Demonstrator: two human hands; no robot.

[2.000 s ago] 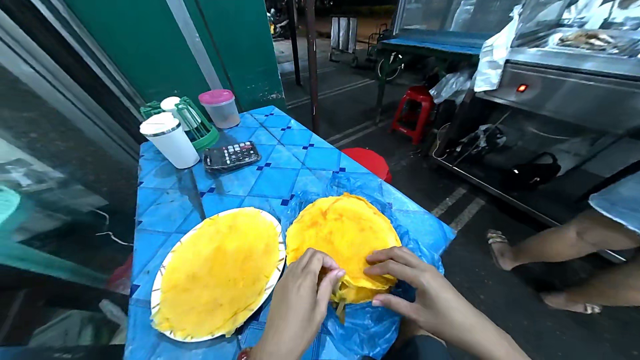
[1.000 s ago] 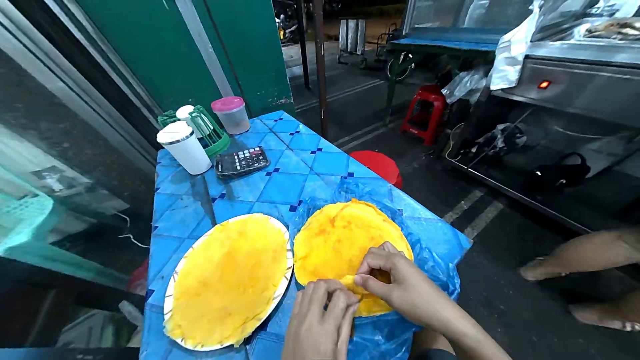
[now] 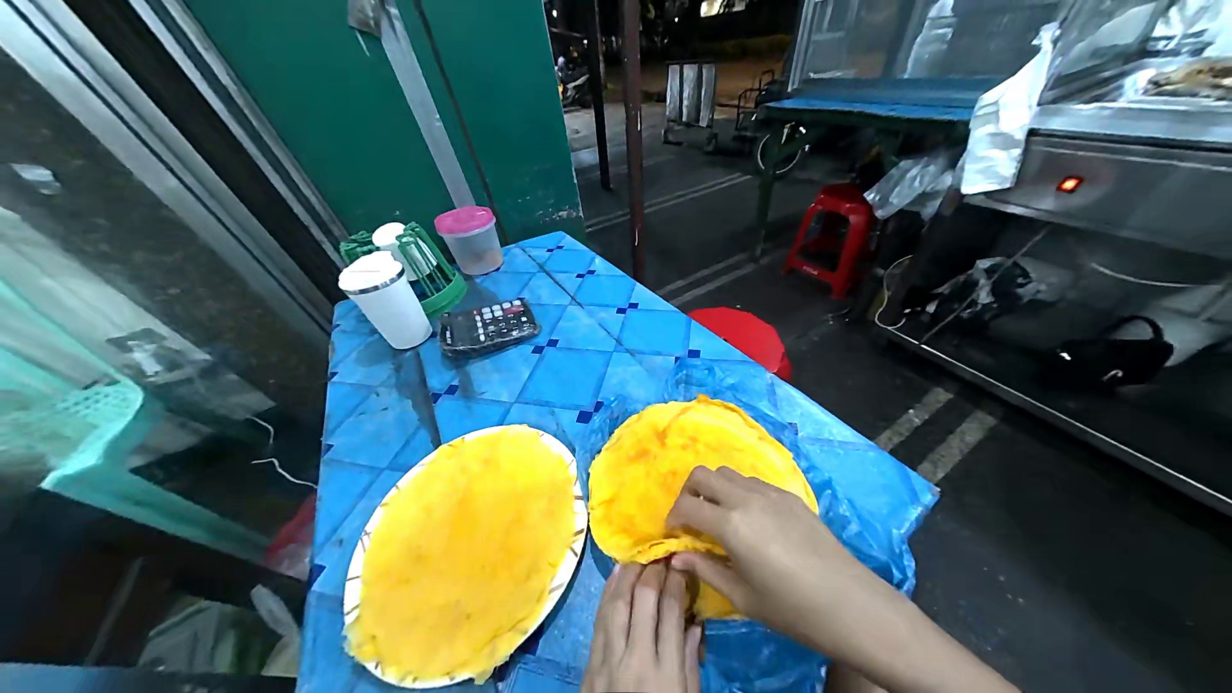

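Note:
A stack of round yellow flatbreads or crepes [image 3: 645,472] lies on a crumpled blue plastic bag [image 3: 861,510] on the table. My right hand [image 3: 746,539] pinches the raised near edge of the top sheet between thumb and fingers. Beside it my left hand [image 3: 643,616] rests at the stack's near left edge, its fingers together and pointing away from me; its fingertips touch the sheet's edge, and whether they grip it is hidden. To the left, another yellow sheet [image 3: 472,549] covers most of an oval white plate with a striped rim [image 3: 354,587].
On the table's blue patterned cover [image 3: 568,375] stand a white tumbler [image 3: 387,303], a green rack [image 3: 438,274], a pink-lidded tub [image 3: 469,241] and a plastic-wrapped calculator [image 3: 489,327]. A red stool [image 3: 741,337] is beyond the right edge. A metal food cart [image 3: 1126,192] stands at right.
My right hand has moved from the stack's right near edge inward over it, lifting the near edge of the top sheet. The person's legs at right have left the view.

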